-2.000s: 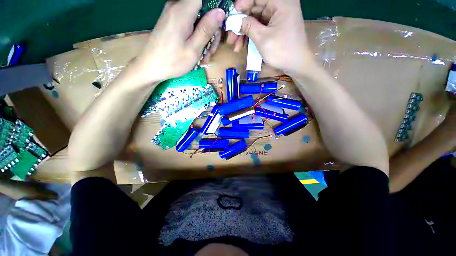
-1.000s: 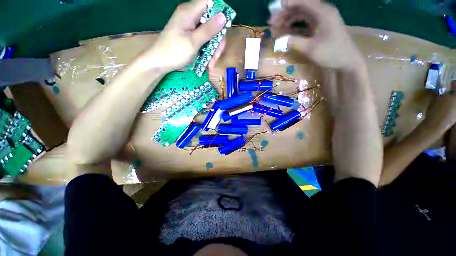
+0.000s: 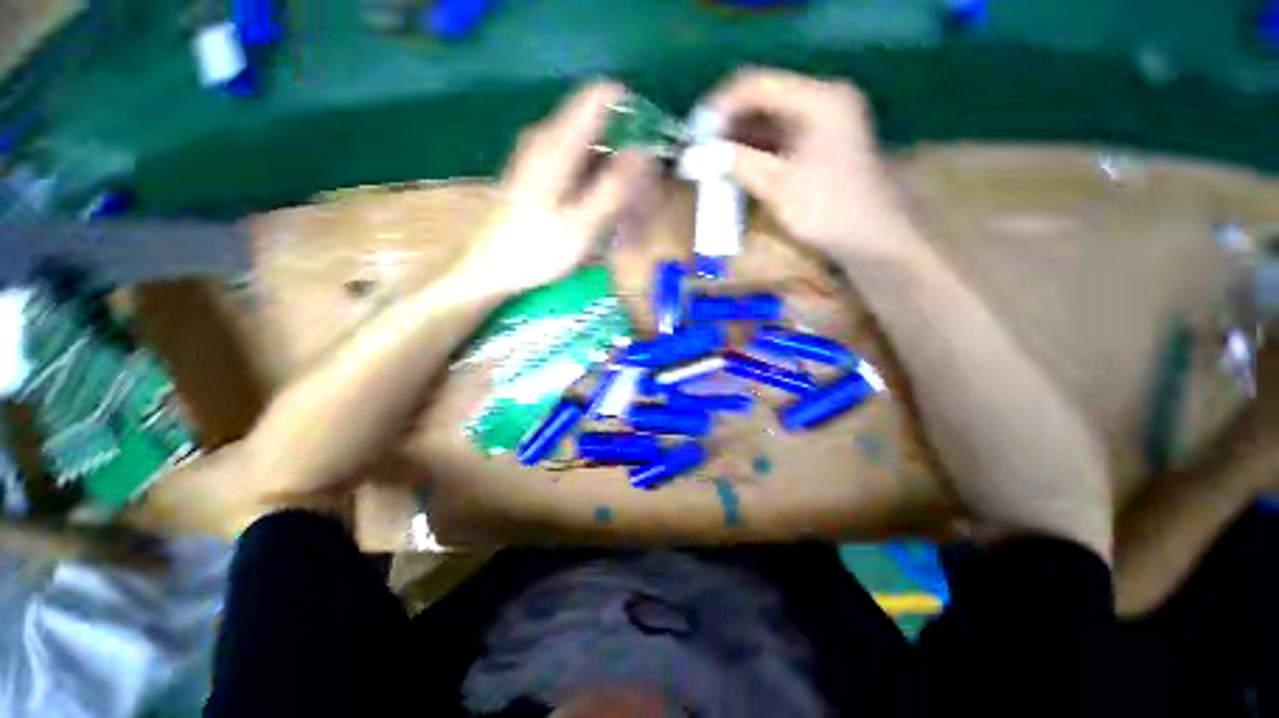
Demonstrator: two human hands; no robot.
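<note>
The view is blurred. My left hand (image 3: 575, 190) grips a green circuit board strip (image 3: 638, 126) at the belt's near edge. My right hand (image 3: 807, 161) is beside it, with white at its fingertips (image 3: 706, 154) against the strip's right end; whether this is a pad or finger covering I cannot tell. A blue cell with a white pad (image 3: 718, 218) lies upright in the picture just below my fingers. Several blue battery cells (image 3: 680, 344) with thin wires lie piled below. Green PCB panels (image 3: 547, 351) lie left of the pile.
The brown cardboard sheet (image 3: 982, 211) borders the green belt (image 3: 463, 91), which bears blue parts, one with a white patch (image 3: 220, 53). A box of green boards (image 3: 105, 407) is at left. A dark strip (image 3: 1167, 393) lies at right, near another person's arm (image 3: 1192, 526).
My right hand has come back from the right to my left hand, which still holds the strip. The view has tilted up, showing more of the belt.
</note>
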